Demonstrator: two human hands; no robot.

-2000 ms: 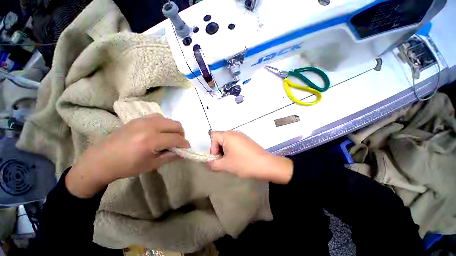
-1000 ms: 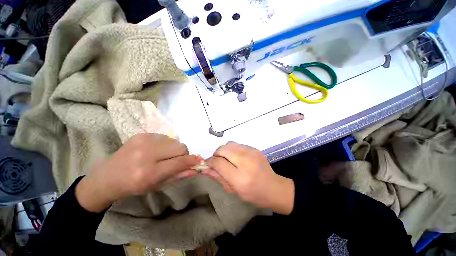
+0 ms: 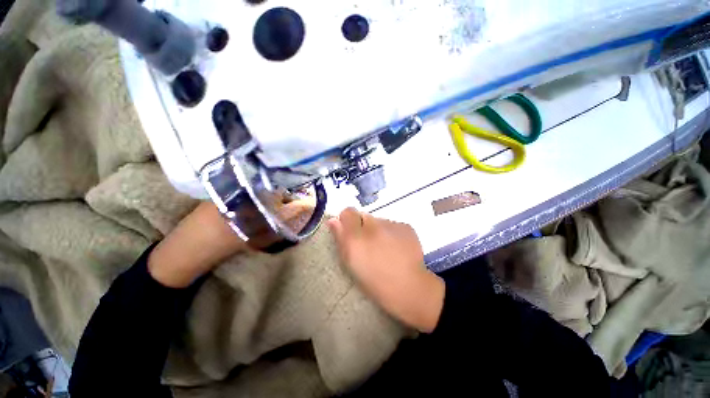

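The beige fleece garment (image 3: 288,303) hangs over my lap and reaches up to the needle area of the white sewing machine (image 3: 311,85). My left hand (image 3: 206,237) is at the needle area, largely hidden behind the machine head and its metal and dark fittings. A few fingertips show there, but their hold is unclear. My right hand (image 3: 389,264) is just right of it, bent, with thumb and fingers on the garment's edge below the presser foot area (image 3: 366,175). The needle point and the cloth under it are hidden.
Scissors with green and yellow loops (image 3: 490,148) lie on the machine bed, right of the needle area. The table's front edge (image 3: 545,210) runs up to the right. A heap of beige garments (image 3: 592,264) lies below it, with blue edges showing.
My head view has moved closer to the machine. Both hands have gone from holding the edge over my lap to the needle area, the left now behind the machine head.
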